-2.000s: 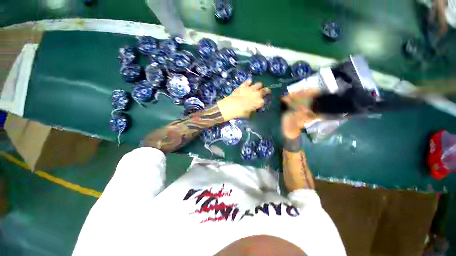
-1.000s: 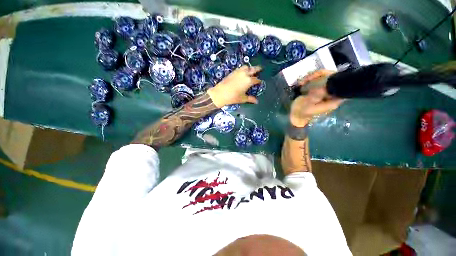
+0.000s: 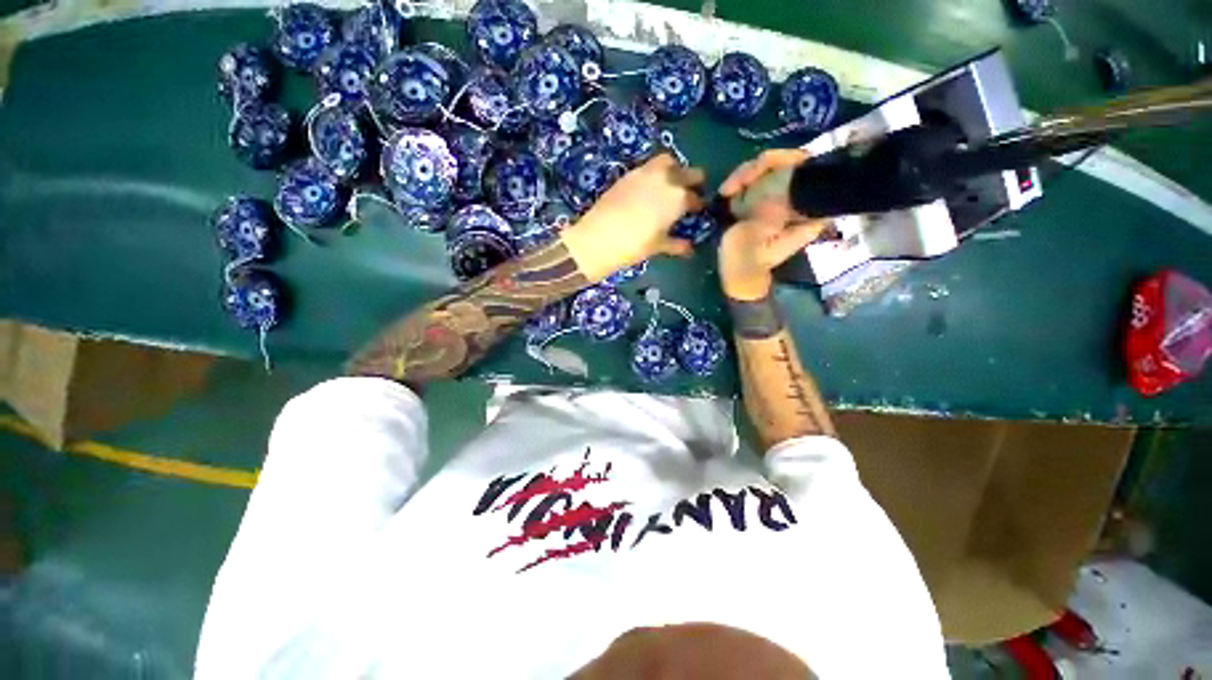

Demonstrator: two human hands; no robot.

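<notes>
My left hand is closed around a dark blue patterned unit, which shows at the fingertips. My right hand grips the black electric screwdriver near its beige front part. The driver lies almost level, its front end close against the unit; the bit is hidden. The silver-white screw feeder stands behind and to the right of the driver. Many patterned units with thin white cords are piled left of my left hand. Two small units lie near the bench's front edge.
A red plastic bag lies at the right of the green bench. A pale rail runs along the far side. Open cardboard boxes are below the near edge. More units lie beyond the rail at the upper right.
My right hand and the screwdriver have moved left from the feeder to the unit in my left hand. The feeder shows more openly. The whole view has shifted slightly.
</notes>
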